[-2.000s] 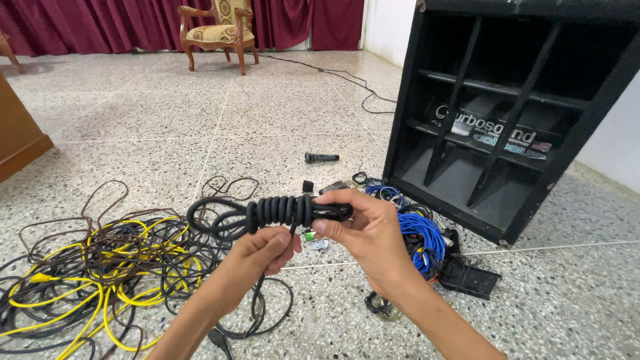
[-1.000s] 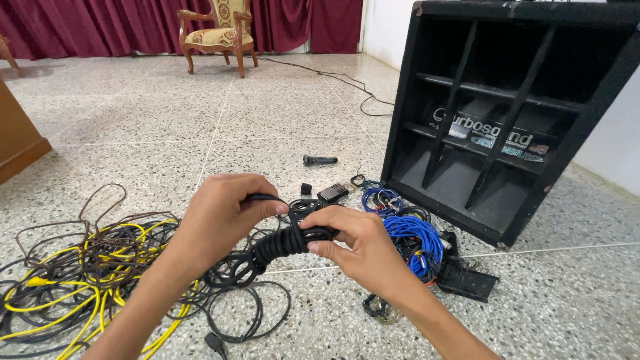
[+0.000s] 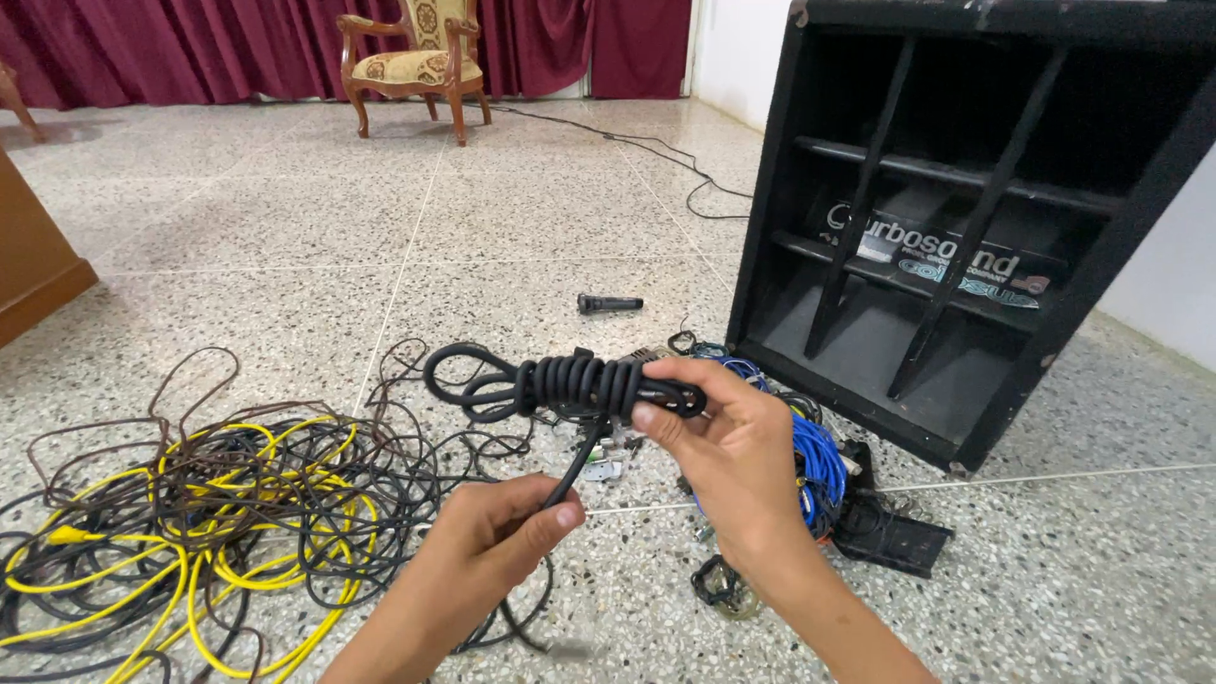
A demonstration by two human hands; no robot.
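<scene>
A black cable bundle point(image 3: 579, 385), wrapped crosswise in several tight turns with loops sticking out at both ends, is held up in the middle of the head view. My right hand point(image 3: 727, 446) pinches its right end between thumb and fingers. Below the bundle, my left hand point(image 3: 503, 541) grips the cable's free length, which runs down from the wraps. The rest of that length hangs under my left hand, with a blurred end near the floor.
A tangle of yellow, black and brown cables point(image 3: 228, 513) lies at the left. A black speaker cabinet point(image 3: 950, 237) stands at the right, beside a blue cable coil point(image 3: 817, 465) and a black plastic piece point(image 3: 898, 537). A black microphone or flashlight point(image 3: 610, 304) lies ahead, before an armchair point(image 3: 418, 68).
My left hand has moved from above the bundle to below it, holding the free cable. The bundle, tilted a second ago, is now nearly level in my right hand.
</scene>
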